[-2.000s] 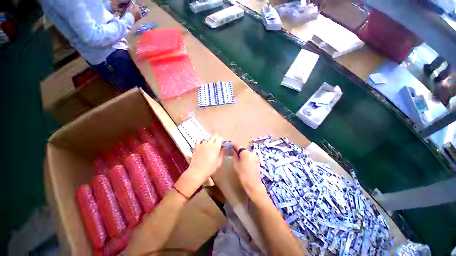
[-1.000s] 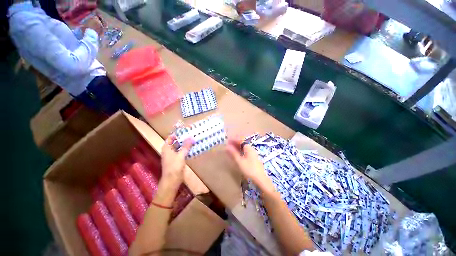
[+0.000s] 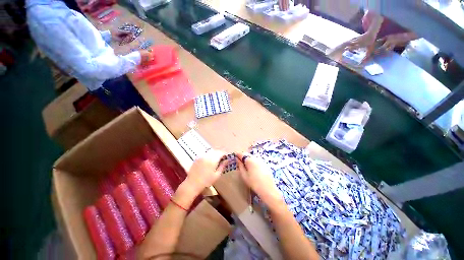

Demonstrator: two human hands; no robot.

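Note:
My left hand (image 3: 206, 170) and my right hand (image 3: 253, 171) meet at the near bench edge and pinch a short row of small strip boards (image 3: 230, 163) between their fingers. A large loose heap of strip boards (image 3: 330, 203) lies right of my right hand. A lined-up white block of strips (image 3: 194, 144) lies flat just beyond my left hand, partly hidden by it. Another blue-white striped block (image 3: 212, 104) lies farther up the bench.
Pink bubble wrap (image 3: 173, 91) lies up the bench, touched by a coworker in light blue (image 3: 86, 45). An open carton (image 3: 145, 124) with red wrapped rolls (image 3: 128, 203) stands at left. A green conveyor (image 3: 274, 66) carries white boxes (image 3: 321, 86). Another person's hands are across it.
My left hand has left the near block and come to my right hand; both now hold a short row of strips. The coworker's hand has reached the pink wrap. Hands have appeared across the conveyor.

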